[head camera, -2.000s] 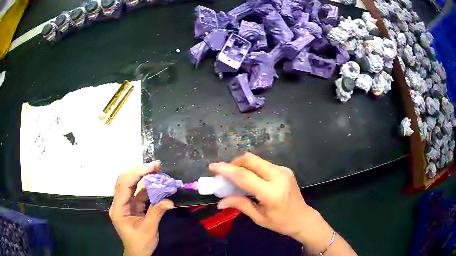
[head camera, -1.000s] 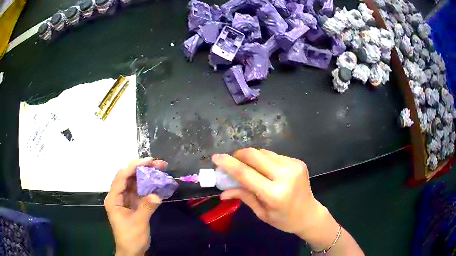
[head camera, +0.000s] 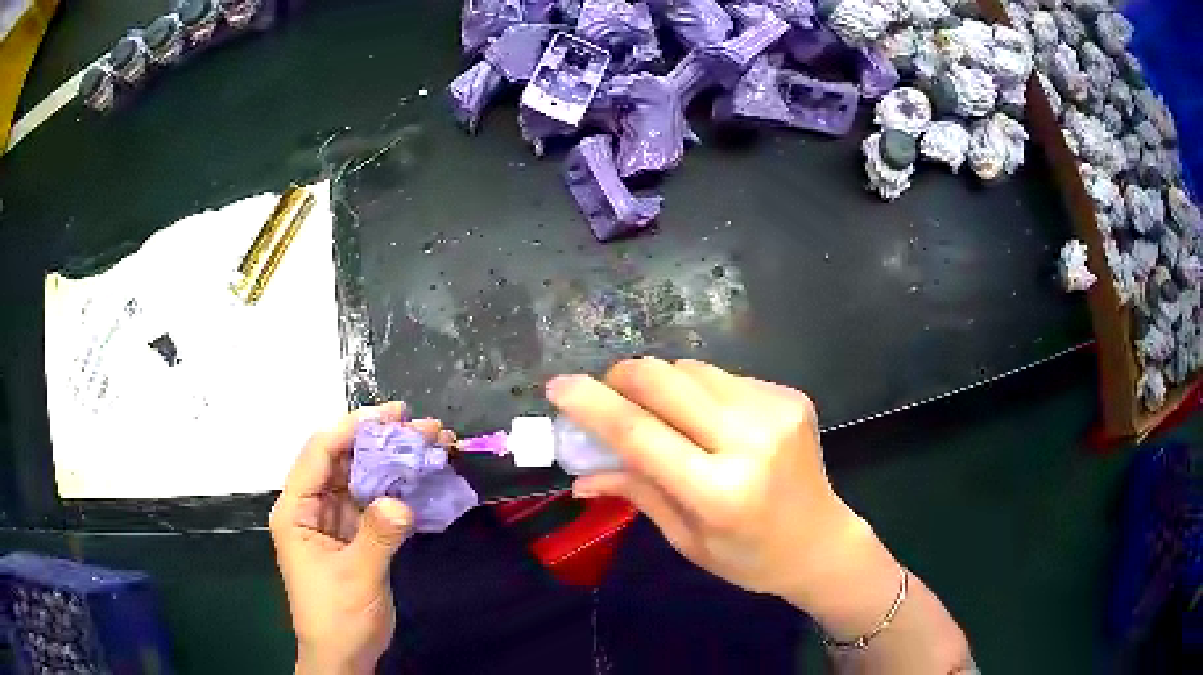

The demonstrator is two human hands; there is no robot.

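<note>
My left hand (head camera: 337,528) holds a purple base part (head camera: 406,477) between thumb and fingers at the table's front edge, above the lap. My right hand (head camera: 719,481) grips a small white glue bottle (head camera: 561,444) lying sideways. Its magenta-pink tip (head camera: 484,443) points left at the upper right side of the purple part, very near it. Whether the tip touches the part cannot be told. My fingers hide the part's left side and much of the bottle.
Purple parts (head camera: 647,119) lie heaped at the back, beside grey-white ruffled parts (head camera: 974,90). A brown-edged tray (head camera: 1116,382) stands at right. White paper (head camera: 238,409) with a gold cutter (head camera: 272,244) lies left. Blue crates (head camera: 132,600) flank the table; a red part (head camera: 587,541) shows below its edge.
The purple part has been turned in my left hand, its wider end now towards the lower right. The bottle tip has shifted up slightly. The view has shifted, moving the table's things up and left.
</note>
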